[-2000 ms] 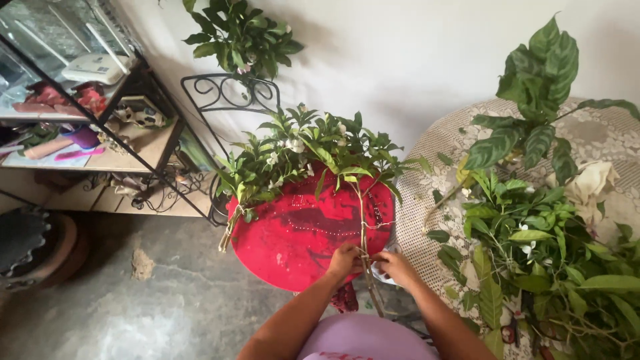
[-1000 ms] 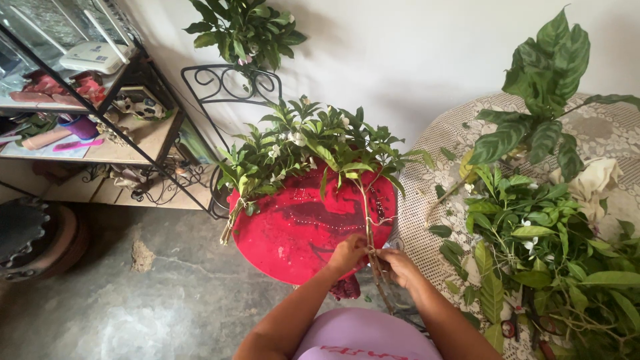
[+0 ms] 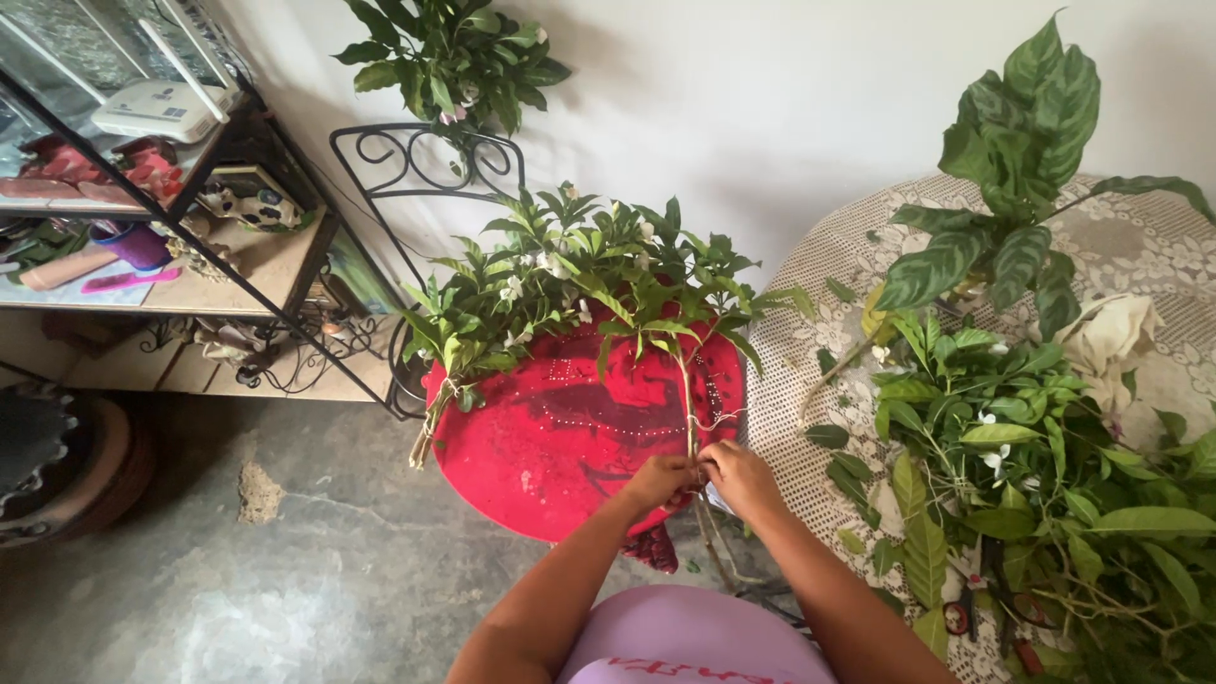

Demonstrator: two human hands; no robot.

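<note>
On a chair seat with a red cloth cover (image 3: 532, 484) lie leafy cuttings with small white flowers (image 3: 570, 266). Toward the right of the seat, long bare stems (image 3: 688, 389) run down to my hands, with thin string (image 3: 717, 419) around them. My left hand (image 3: 665, 478) pinches the stems from the left. My right hand (image 3: 736, 475) meets it at the same spot, fingertips closed against the stems; the fine detail between the fingers is hidden. At the seat's left edge a tied bundle of stems (image 3: 435, 418) rests with its cut ends pointing down.
At right, a round table with a crocheted tablecloth (image 3: 788, 351) bears a pile of cut greenery (image 3: 1026, 427), a large-leaved plant (image 3: 1026, 190) and scissors (image 3: 958, 617). The chair's black metal backrest (image 3: 427, 194) stands near the wall. A metal shelf (image 3: 256, 309) and a large pot (image 3: 104, 465) are at left.
Both hands stay together at the stems, with small shifts of the fingers and wrists. The flowering cuttings on the seat have kept their place.
</note>
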